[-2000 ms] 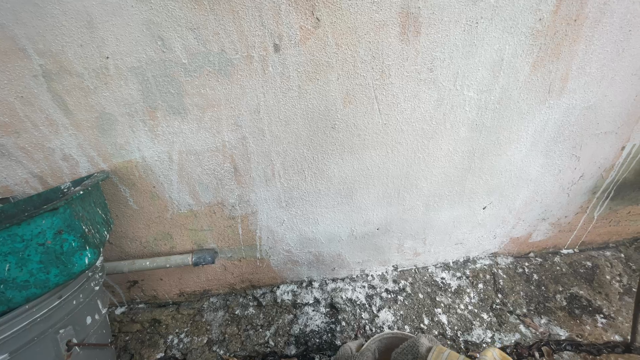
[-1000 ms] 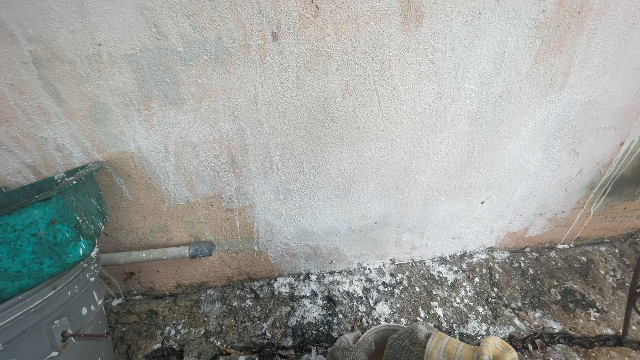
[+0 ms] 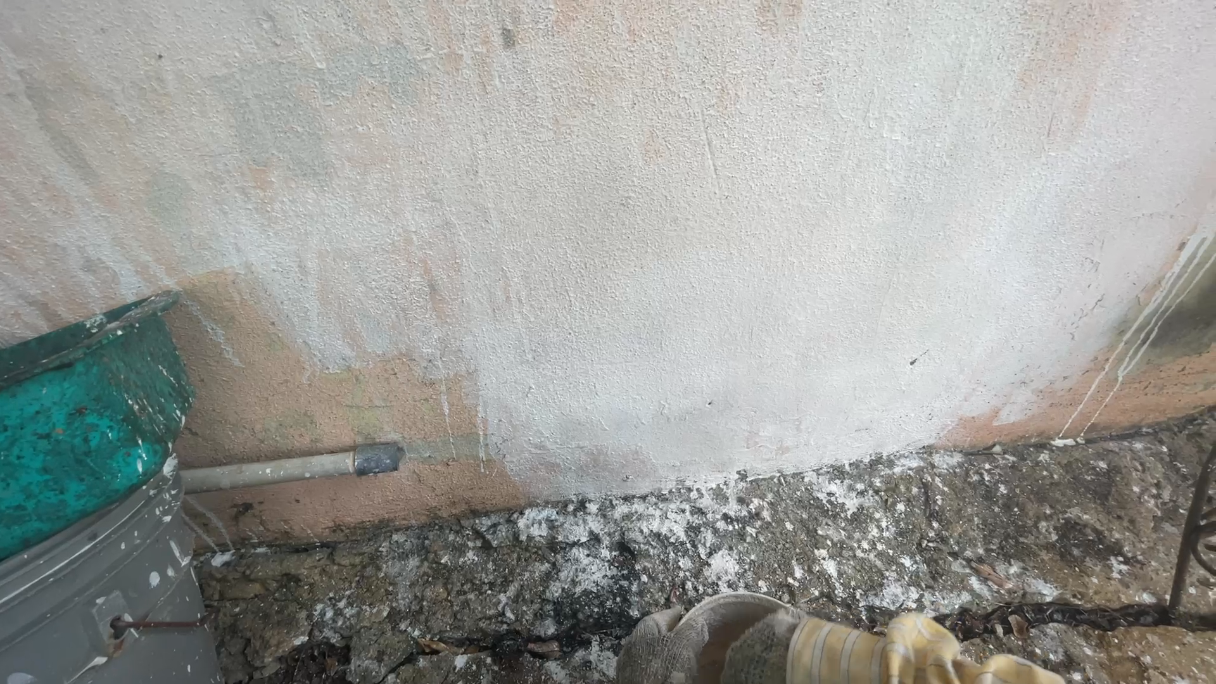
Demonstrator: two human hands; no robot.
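Observation:
At the bottom edge of the head view is my right hand (image 3: pixel 708 646) in a grey knitted glove, with a yellow-and-white striped sleeve (image 3: pixel 855 651) reaching in from the right. A pale curved rim (image 3: pixel 746 600) shows at the glove; whether it belongs to a held object or to the glove itself I cannot tell, as the frame cuts off the lower part. The hand is over the paint-spattered ground, below a rough wall (image 3: pixel 684 285) with white paint over peach. My left hand is out of view.
At the left, a green plastic basin (image 3: pixel 85 427) rests on a grey bucket (image 3: pixel 104 589), both spattered with paint. A capped pipe (image 3: pixel 275 470) runs along the wall's foot. Rough concrete ground (image 3: pixel 760 532) bears white splashes. A thin dark metal rod (image 3: pixel 1192 532) stands at the right edge.
The gloved right hand and striped sleeve show a little more above the bottom edge than two seconds ago. The basin, bucket and pipe remain in place.

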